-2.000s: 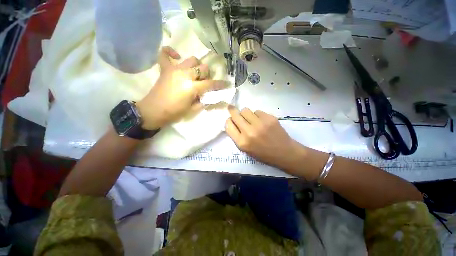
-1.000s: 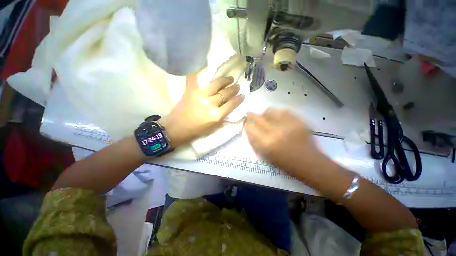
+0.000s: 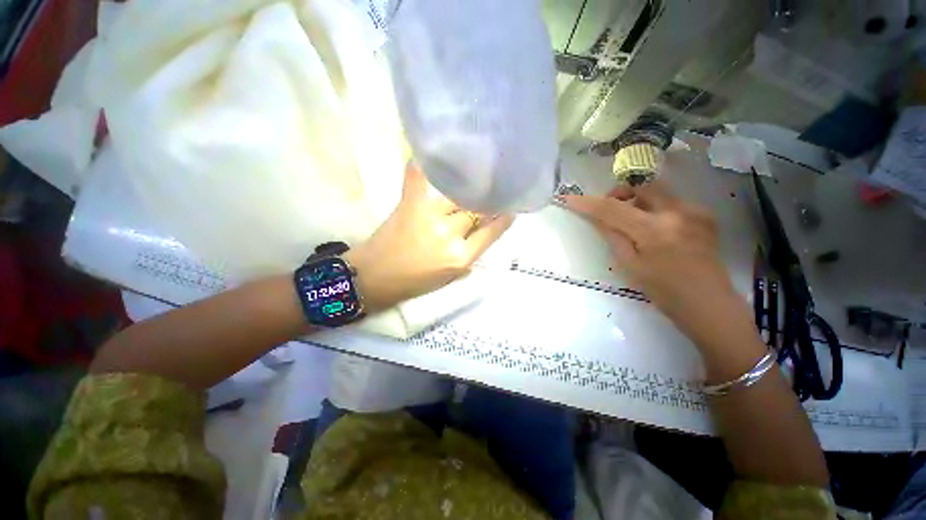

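Observation:
The cream fabric (image 3: 254, 132) lies in a large, soft heap left of the machine needle area, with part of it under my left hand. My left hand (image 3: 421, 244) rests on its lower right part; the lamp hides some fingertips, so its grip is unclear. My right hand (image 3: 655, 239) is over the machine bed, fingers pointing left beside the lamp's edge, near the small metal parts at the needle area. I cannot tell whether its fingertips pinch anything. The needle and presser foot are hidden.
The blurred machine lamp (image 3: 477, 102) blocks the centre. A ribbed knob (image 3: 638, 163) sits just above my right hand. Black shears (image 3: 782, 254) and dark snips (image 3: 767, 305) lie right of my right wrist. A printed ruler (image 3: 569, 366) runs along the front edge.
The view has shifted, so the machine sits further right and the lamp covers the needle area. My right hand has moved away from my left hand, up and right towards the knob.

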